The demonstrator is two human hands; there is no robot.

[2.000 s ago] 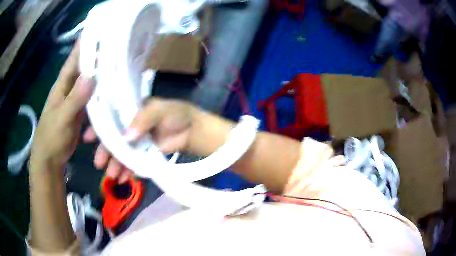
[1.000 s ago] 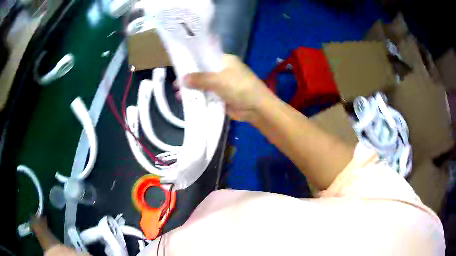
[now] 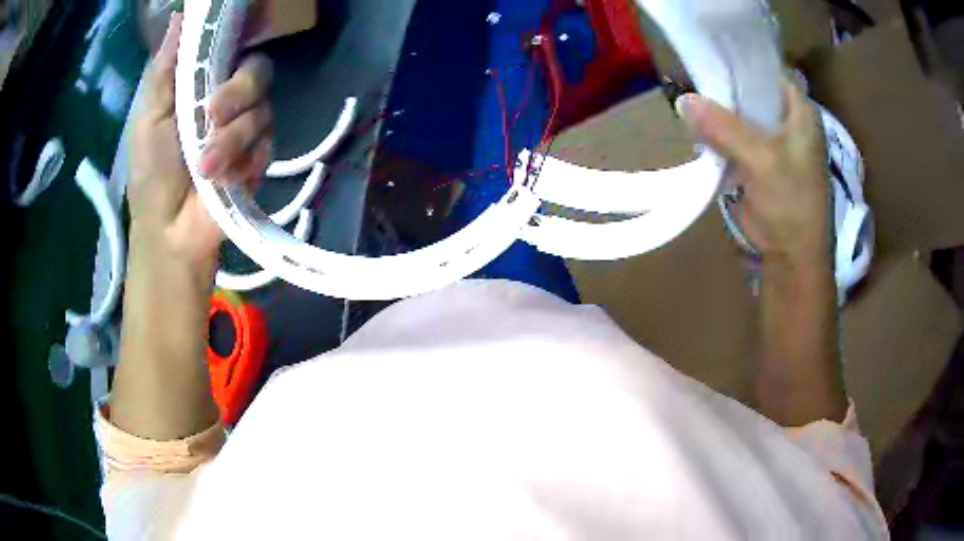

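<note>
My left hand [image 3: 217, 159] holds a white slotted curved housing [image 3: 359, 277], its dark slots showing along the strip. My right hand [image 3: 772, 174] grips more white curved housings [image 3: 624, 238], at least two, stacked close together. The narrow tips of both sets meet or overlap in front of my chest. Thin red lead wires [image 3: 554, 95] rise from the tips. The upper ends of the housings are cut off by the top edge.
An orange tape dispenser [image 3: 245, 354] and curved housings [image 3: 317, 143] lie on the black bench. More housings [image 3: 106, 238] lie on the green belt at left, near a clear round item [image 3: 87, 343]. Large open carton [image 3: 898, 349] with housings at right; red stool [image 3: 618, 48] behind.
My left hand has come up from the belt and now holds a slotted housing. My right hand has moved right with its housings, over the carton side. The view has shifted right.
</note>
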